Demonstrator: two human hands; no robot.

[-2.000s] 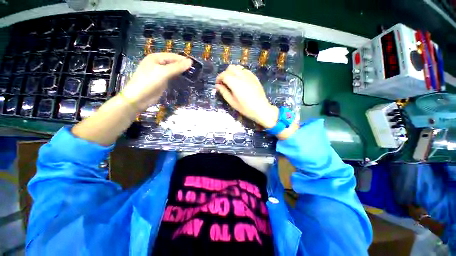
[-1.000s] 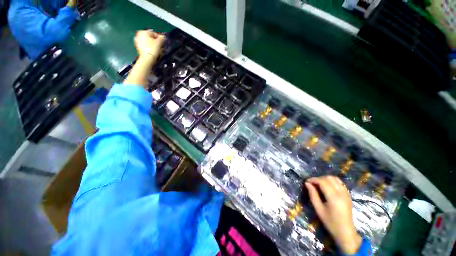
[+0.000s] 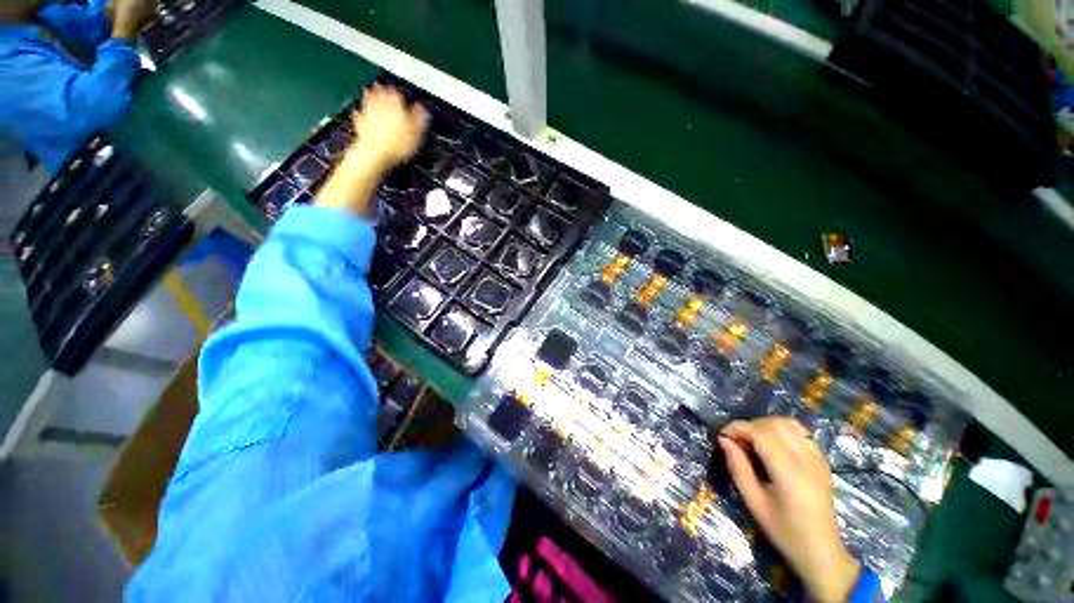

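My left hand is over the far part of the black blister tray, fingers bent and slightly blurred; I cannot tell whether it holds anything. The tray's square pockets hold dark glossy squares. My right hand rests over the clear blister tray, thumb and fingertips close together by a small dark piece; its grip is unclear. Black modules with orange flex tails lie in a row along the clear tray's far side. A thin black wire runs over the tray's right part.
A pale rail and white post stand behind the trays. A small module lies on the green surface beyond. White scrap and power supply are at right. Another black tray and a person's blue sleeve are at left.
The view has swung left since the oldest frame. My left hand has left the clear tray and the dark square seen in it then, and is now over the black tray. My right hand stays over the clear tray.
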